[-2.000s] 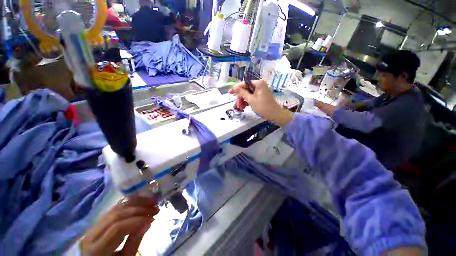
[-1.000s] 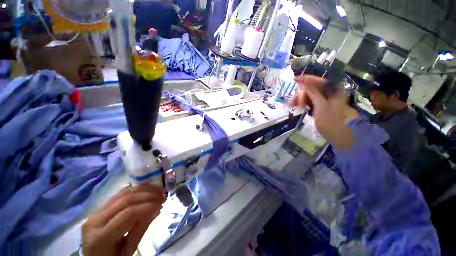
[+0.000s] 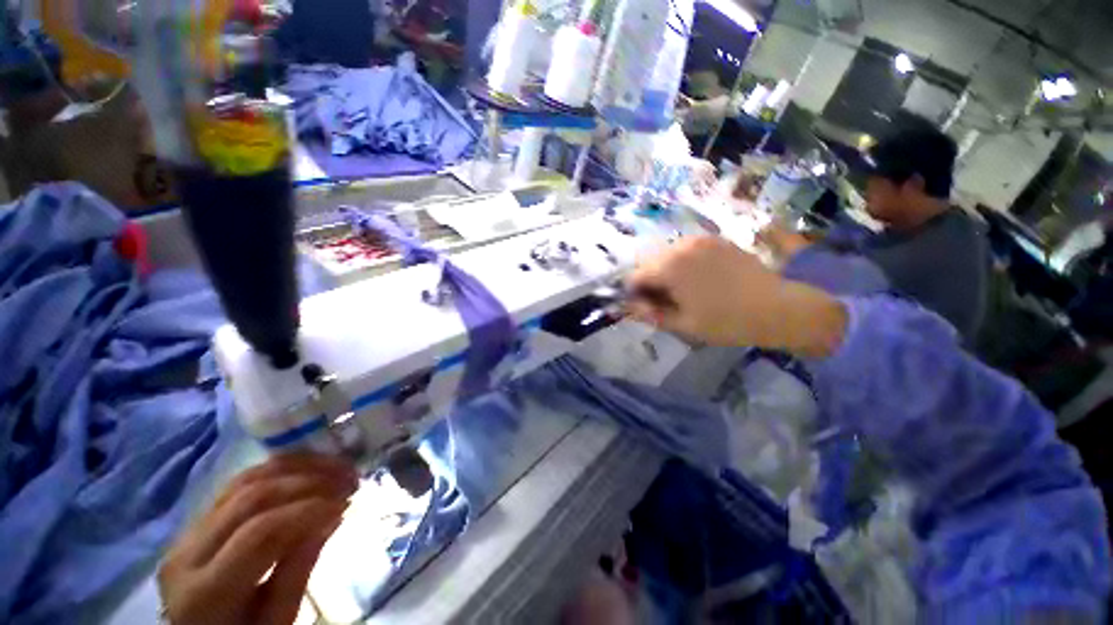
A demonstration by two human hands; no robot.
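Observation:
The white sewing machine head [image 3: 366, 348] runs from lower left to upper right. My left hand [image 3: 256, 537] is at its left end, fingertips bunched beside the brightly lit needle area; what they touch is hidden. My right hand [image 3: 720, 293] is in front of the machine's dark control panel, fingers curled around a small dark tool [image 3: 644, 297] with a shiny tip; blur hides its kind. A blue-violet cloth strip [image 3: 482, 320] hangs over the arm. Blue cloth [image 3: 488, 433] lies on the machine bed.
A black cup [image 3: 244, 263] stands on the head's left end. A heap of blue cloth [image 3: 86, 403] lies at left. Behind are a parts tray [image 3: 354, 248] and white thread cones [image 3: 571, 64]. A person in a dark cap [image 3: 934, 232] sits at right.
My right hand rose away from the machine top towards the right, then came down and left to the control panel. My left hand stays at the needle end. The view has shifted.

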